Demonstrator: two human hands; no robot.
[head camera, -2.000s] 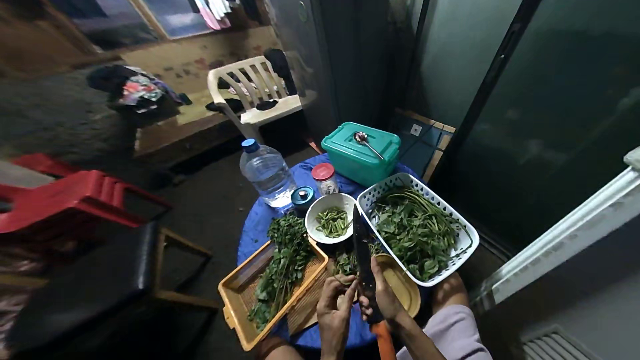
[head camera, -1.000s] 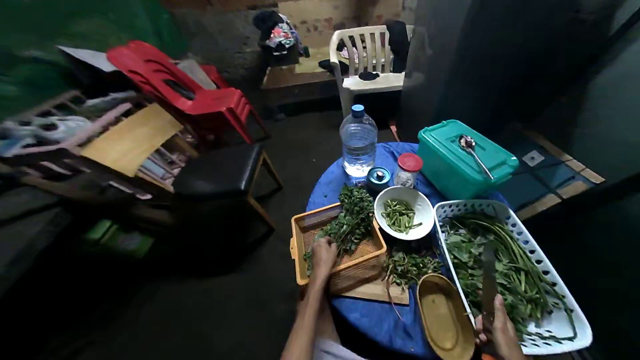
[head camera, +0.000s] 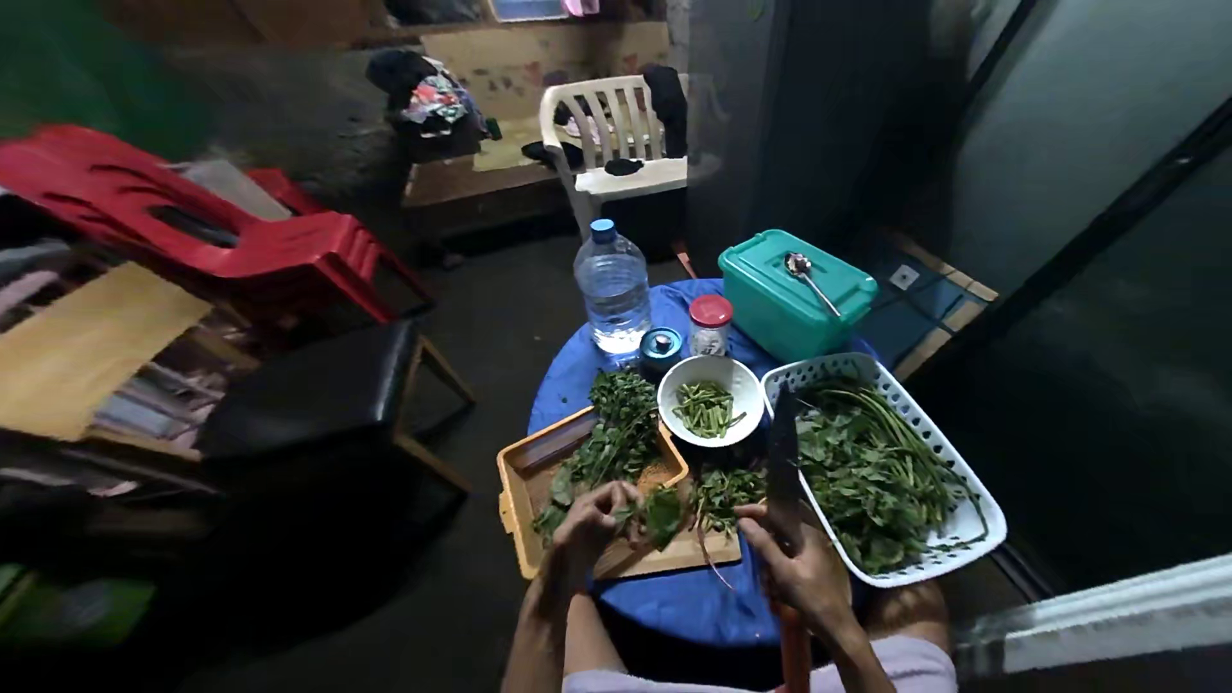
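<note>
My left hand (head camera: 594, 525) grips a sprig of leafy greens (head camera: 662, 516) over the near right part of an orange plastic tray (head camera: 515, 491), where more leafy stems (head camera: 611, 438) lie. In my right hand (head camera: 799, 558) is a knife (head camera: 785, 462), its dark blade pointing up and away. Between the hands, loose leaves (head camera: 727, 496) rest on a wooden board (head camera: 674, 558). A white bowl (head camera: 671, 395) of cut green stems (head camera: 707, 409) stands beyond them. To the right, a white perforated basket (head camera: 982, 539) holds a heap of long-stemmed greens (head camera: 871, 472).
On the blue-covered table (head camera: 664, 611) stand a water bottle (head camera: 614, 289), a blue-lidded jar (head camera: 661, 348), a red-lidded jar (head camera: 710, 325) and a teal lidded box (head camera: 799, 298) with a spoon (head camera: 813, 281) on top. A black-seated stool (head camera: 318, 390) and red plastic chairs (head camera: 241, 245) are at left.
My left hand has lifted from the orange tray with a sprig. My right hand and the knife have moved from over the white basket to its left side. The view has swung.
</note>
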